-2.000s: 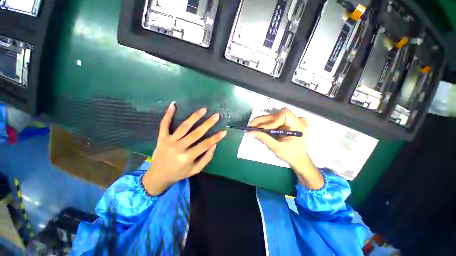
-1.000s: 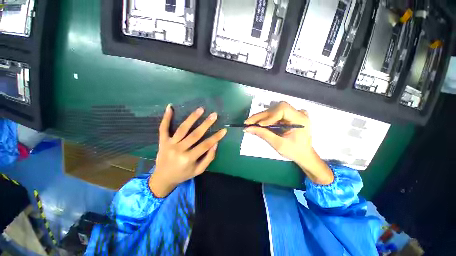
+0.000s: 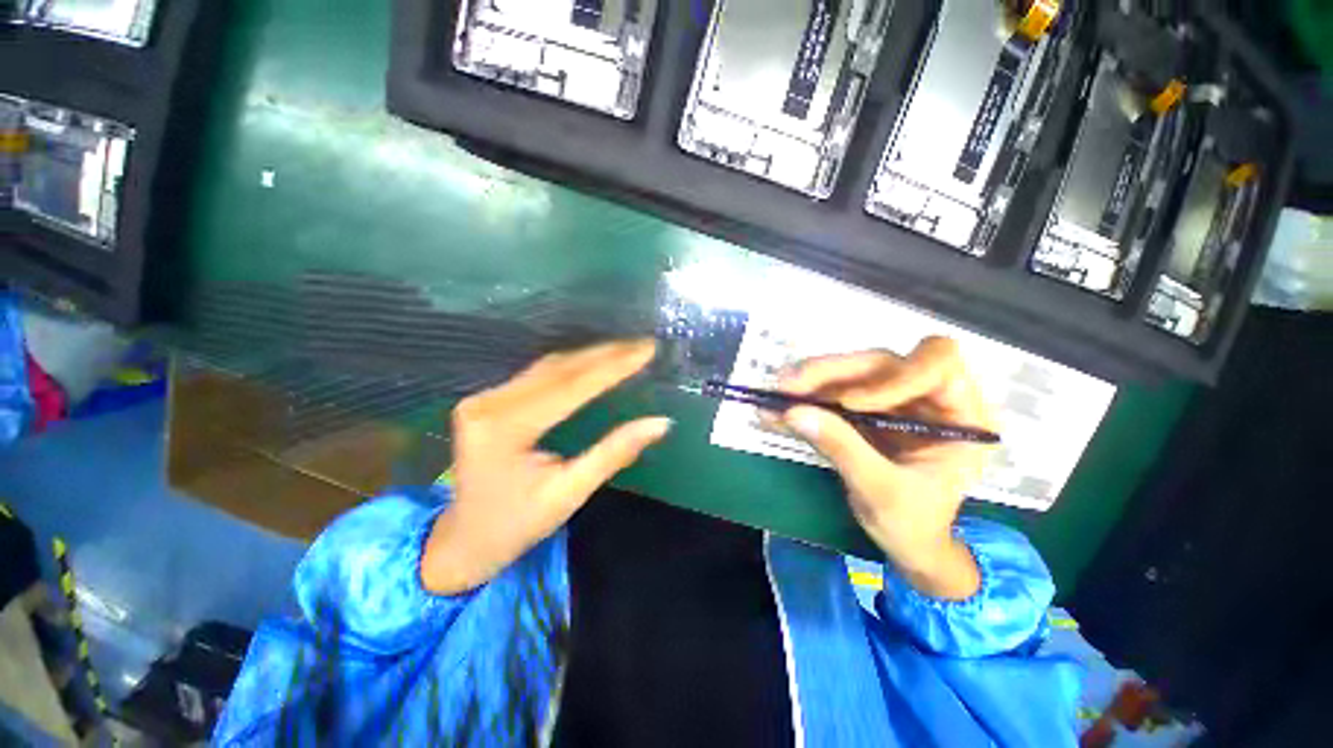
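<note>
My right hand (image 3: 892, 439) holds black tweezers (image 3: 877, 421) with pale lettering, their tip pointing left near the right edge of a clear, dark-gridded sheet (image 3: 380, 329). Whether a small piece is at the tip is too small to tell. My left hand (image 3: 534, 453) is by the sheet's right part, thumb and fingers apart, nothing visible in it. A white label sheet (image 3: 1023, 424) with grey printed blocks lies partly under my right hand. Silver phone units (image 3: 950, 124) with orange tabs sit in the slots of a black foam tray (image 3: 658, 183) behind.
Another black foam tray (image 3: 161, 219) with phone units stands at the left. A tiny white piece (image 3: 268, 178) lies on the green bench (image 3: 336, 190). A brown cardboard-like surface (image 3: 234, 453) is below the bench's left edge. Dark ground fills the right side.
My left hand's fingers have come together off the sheet, the thumb held apart. My right hand has moved slightly right with the tweezers, which now tilt more. The view has shifted a little.
</note>
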